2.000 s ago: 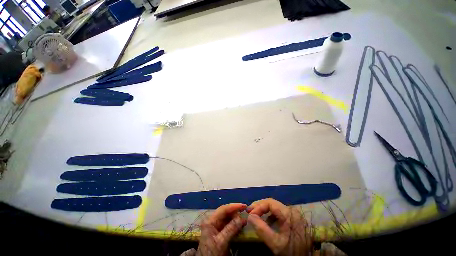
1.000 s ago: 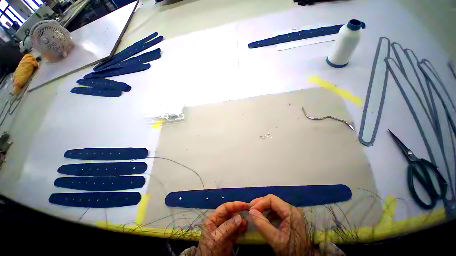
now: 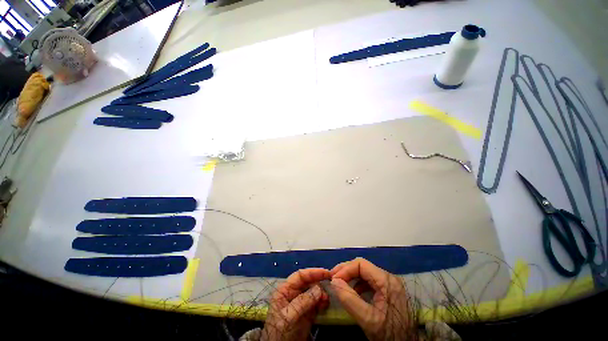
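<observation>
A long navy strap [image 3: 400,258] lies flat across the near part of the beige work sheet [image 3: 300,193]. A few pale dots show on its left half. My left hand [image 3: 299,300] and my right hand [image 3: 368,296] are at the near edge, just below the strap's middle and partly over its lower edge. The fingertips of both hands are pinched and meet. Something tiny or thin may be between them, but it is too small to tell. Small shiny beads [image 3: 352,180] lie near the sheet's centre.
Four dotted straps [image 3: 133,244] lie at left, fanned straps [image 3: 167,83] upper left. Scissors [image 3: 563,236] and grey-outlined straps [image 3: 499,120] are at right. A thread cone [image 3: 459,60] stands upper right. A silvery strand [image 3: 433,156] lies on the sheet. Loose threads line the near edge.
The view has shifted, so the far items sit higher and the right-hand items further right. My hands stay together at the strap's near edge, with only slight finger movement.
</observation>
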